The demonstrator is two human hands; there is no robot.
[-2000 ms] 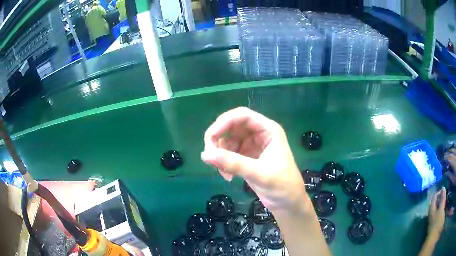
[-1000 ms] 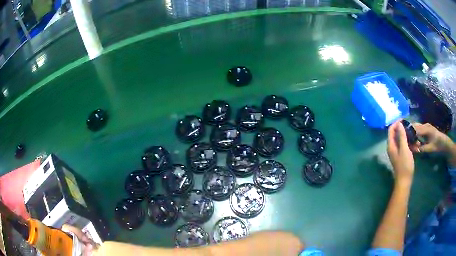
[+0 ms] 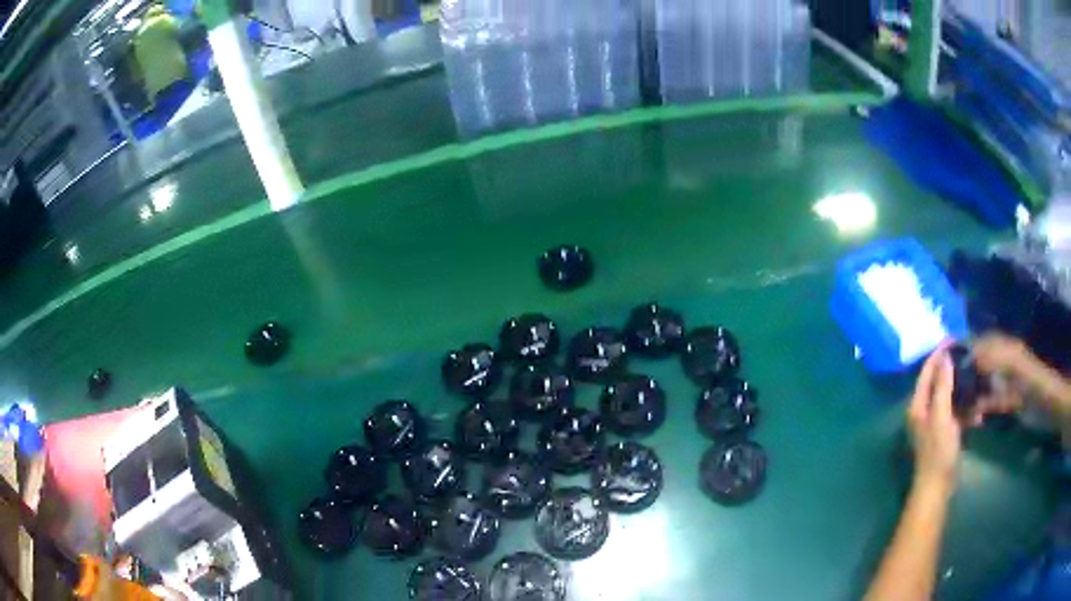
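Observation:
Many glossy round black housings (image 3: 572, 439) lie spread on the green surface (image 3: 388, 282) in front of me, most in a loose group at the centre and lower left. Their inner detail faces up. The orange body of a screwdriver (image 3: 103, 581) shows at the bottom left edge, mostly cut off. Beside it stands a black and white screw feeder (image 3: 176, 481) with a metal mechanism at its lower end. Neither of my hands can be made out; a small blurred patch by the screwdriver is unclear.
Single housings lie apart at the back (image 3: 566, 267) and left (image 3: 268, 342). At right, a neighbour's hands (image 3: 936, 411) hold a dark part by a blue bin (image 3: 863, 323) of white pieces. Behind are a green rail, white post (image 3: 253, 112) and clear tray stacks (image 3: 540, 71).
The view has turned and shifted. My raised hand has left the centre, and the forearm that crossed the bottom edge has dropped out of the picture. The neighbour's hands have come together on a dark part.

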